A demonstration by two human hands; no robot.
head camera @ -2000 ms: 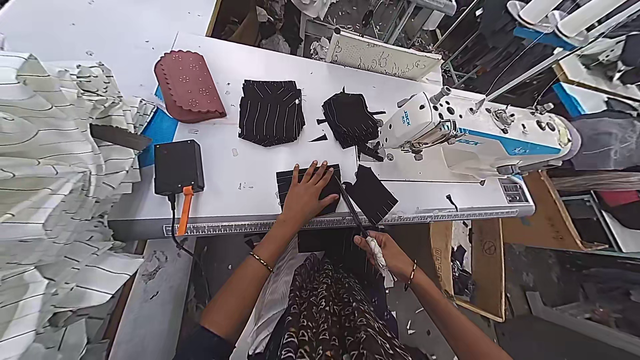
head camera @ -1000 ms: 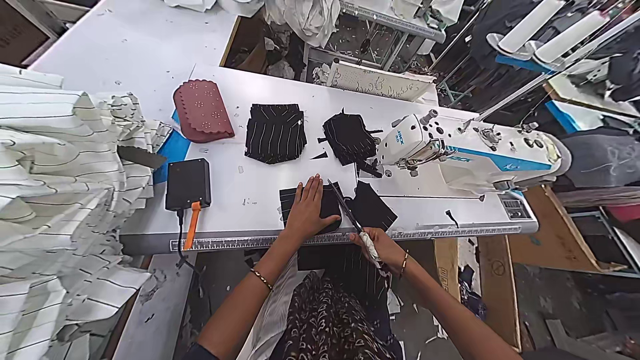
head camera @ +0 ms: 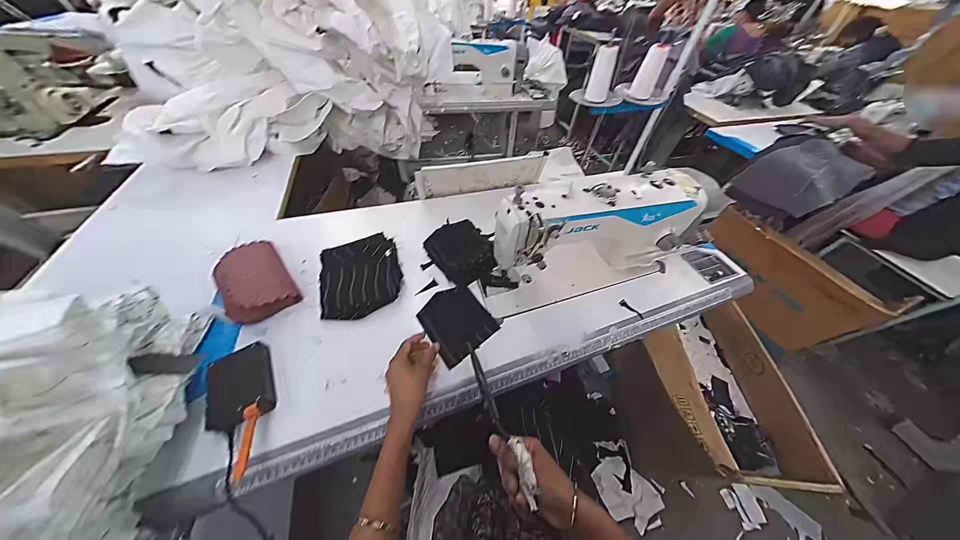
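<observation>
My left hand (head camera: 411, 375) is at the left edge of a dark cut fabric piece (head camera: 456, 322) near the table's front edge; its fingertips meet the fabric, and whether they pinch it is unclear. My right hand (head camera: 536, 480) grips scissors (head camera: 487, 394) with cloth-wrapped handles, their blades pointing up to the fabric's lower edge. Behind lies a stack of dark fabric pieces (head camera: 459, 251), beside the white Jack sewing machine (head camera: 600, 221). Further left are a pinstriped dark fabric stack (head camera: 361, 276) and a reddish scalloped pouch-like item (head camera: 256, 282).
A black box (head camera: 240, 386) with an orange strip (head camera: 246, 442) sits at the table's left front. White striped fabric (head camera: 82, 412) is heaped at far left. Thread cones (head camera: 601, 73) stand behind the machine. An open cardboard box (head camera: 780, 405) is below right. Another person's arm (head camera: 870, 139) shows at upper right.
My left hand no longer lies flat on the dark fabric; it is at the edge of a piece. The scissors remain in my right hand. The view has tilted up.
</observation>
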